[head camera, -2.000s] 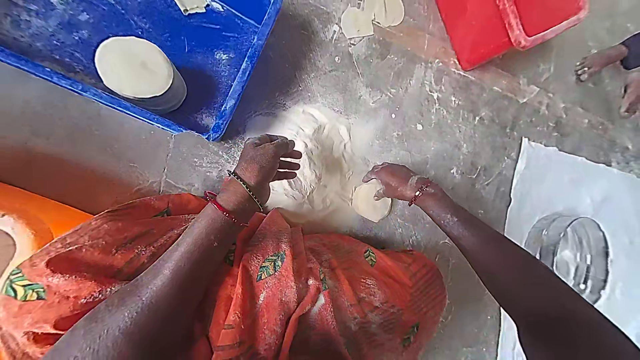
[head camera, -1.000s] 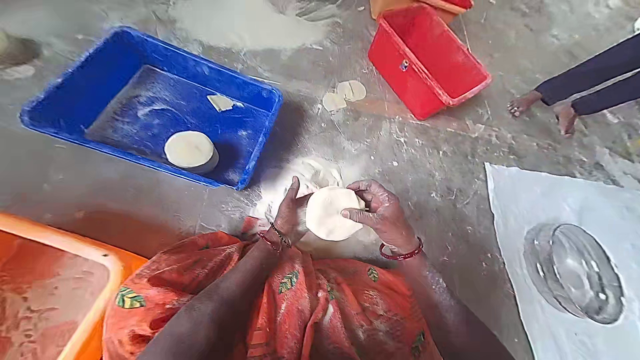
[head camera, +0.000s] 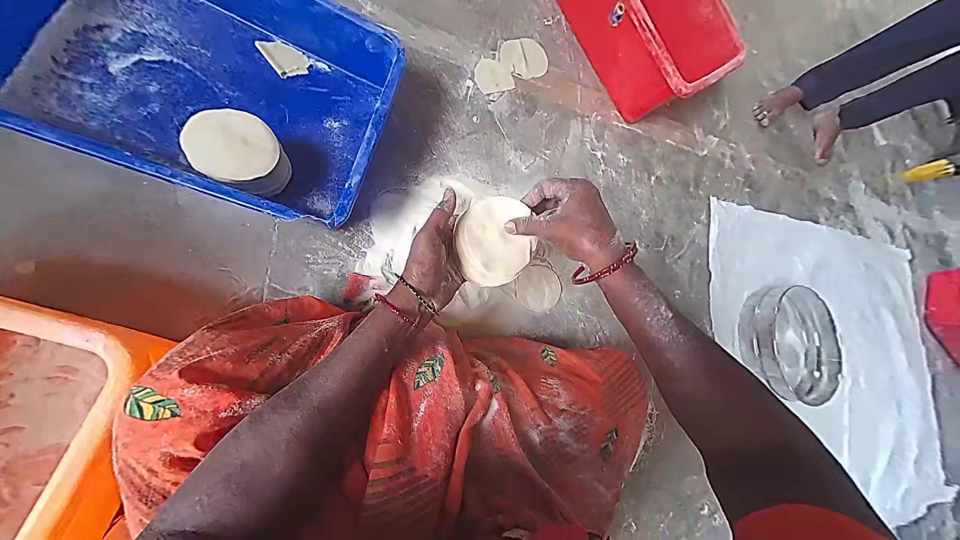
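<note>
A small stack of round flat dough discs (head camera: 491, 244) is held up between both hands, above a heap of white flour (head camera: 394, 225) on the floor. My left hand (head camera: 437, 251) cups the stack from its left side, thumb pointing up. At the stack's upper right edge, my right hand (head camera: 570, 221) pinches the rim between thumb and fingers. Another thin disc (head camera: 538, 287) lies on the floor just below right of the stack. A taller pile of round dough sheets (head camera: 231, 146) stands in the blue plastic tray (head camera: 367, 150), with a folded dough piece (head camera: 283, 58) farther back.
Dough discs (head camera: 523, 58) lie on the floor beyond the flour, near a red plastic crate (head camera: 637, 90). At right, clear round containers (head camera: 799, 345) rest on a white cloth (head camera: 877, 420). An orange tub (head camera: 142, 345) is at lower left. Another person's feet (head camera: 825, 135) are at upper right.
Two seconds ago the hands were apart, the right one at a disc on the floor. Since then they have come together on the raised discs. The view has shifted.
</note>
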